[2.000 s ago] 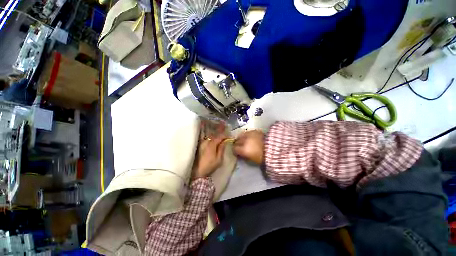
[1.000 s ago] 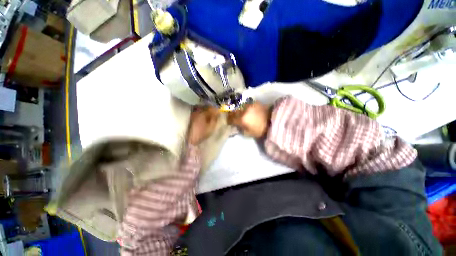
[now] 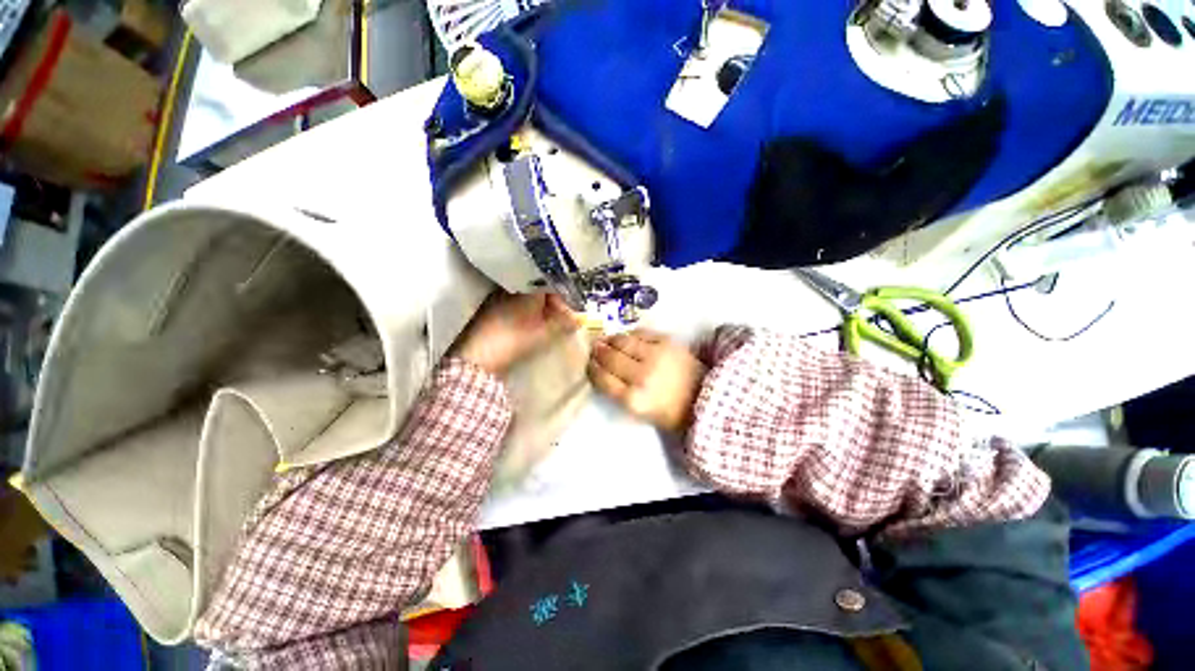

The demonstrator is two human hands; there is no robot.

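The large beige bag body (image 3: 282,249) lies around and over my left forearm, its open mouth towards the lower left. My left hand (image 3: 511,330) holds the beige panel (image 3: 540,400) close to the presser foot and needle (image 3: 613,299) of the sewing machine (image 3: 524,223). My right hand (image 3: 651,378) pinches the panel's edge just right of my left hand. A bit of yellow binding tape (image 3: 592,323) shows between my fingertips and the presser foot. The fingertips of my left hand are partly hidden by the machine head.
Green-handled scissors (image 3: 904,328) lie right of the machine. A blue cloth (image 3: 629,118) covers the machine. A dark bottle with a pale lid (image 3: 1114,481) is at the far right. A white fan grille (image 3: 474,16) and another beige bag piece (image 3: 256,26) are at the top left.
The bag body has shifted left and up, its mouth opening wider to view. Both hands have moved the panel's edge up to the presser foot since the earliest frame. The view has also shifted.
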